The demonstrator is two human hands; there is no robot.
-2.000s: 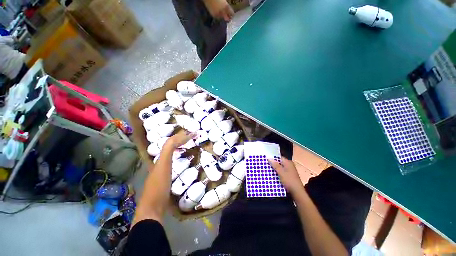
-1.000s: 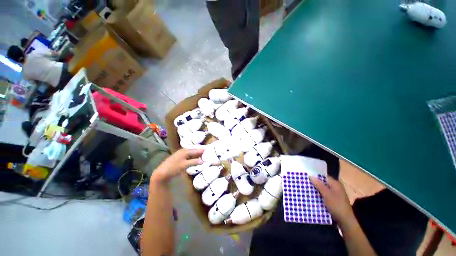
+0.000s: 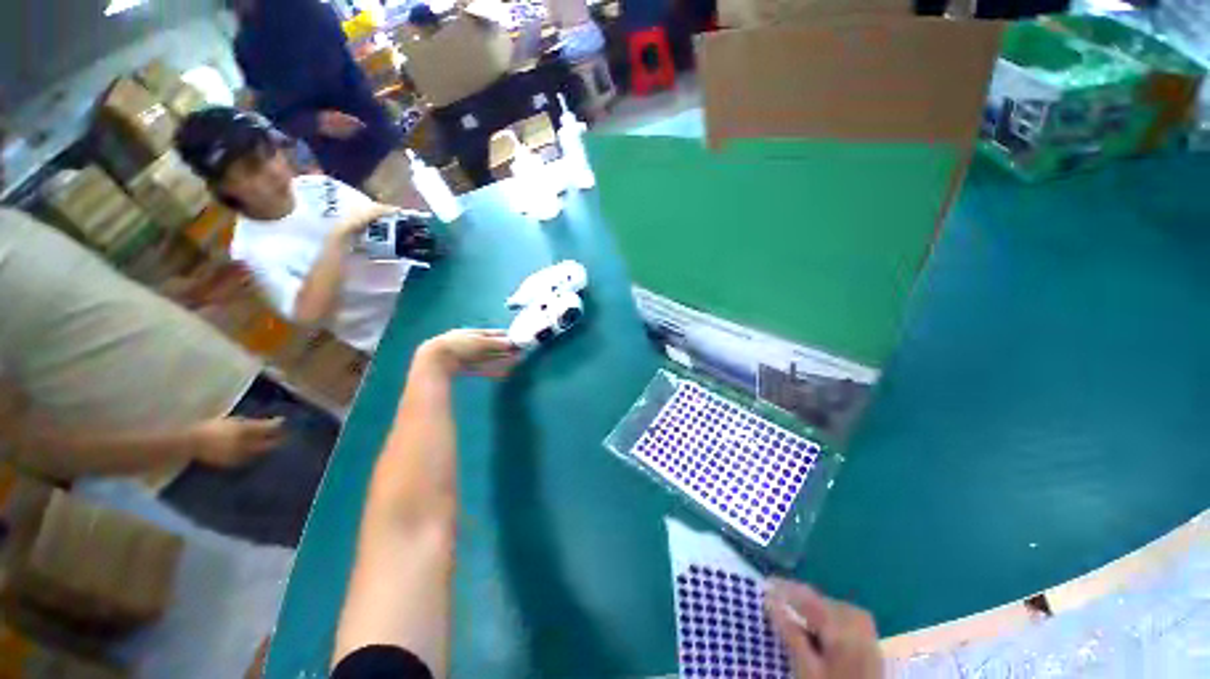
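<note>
My left hand (image 3: 471, 350) reaches out over the green table and holds a white bulb camera (image 3: 547, 322) at its near end, with dark patches facing right. A second white bulb camera (image 3: 549, 283) lies right beside it on the far side. My right hand (image 3: 823, 637), at the bottom edge, holds the sticker sheet (image 3: 727, 617) with rows of purple-blue dots; the sheet's lower part is cut off. Bagged sticker sheets (image 3: 727, 458) lie flat on the table in clear plastic.
A large green carton with an open brown flap (image 3: 849, 86) stands beyond the bagged sheets. White squeeze bottles (image 3: 433, 187) stand at the far edge. Another green box (image 3: 1062, 106) is at the back right. A person in a white shirt sits at the left edge; another person's hand (image 3: 242, 440) is nearer.
The view has swung from the carton tray of cameras to the tabletop. My left hand has left the tray and now holds a camera over the table. My right hand still holds the sheet.
</note>
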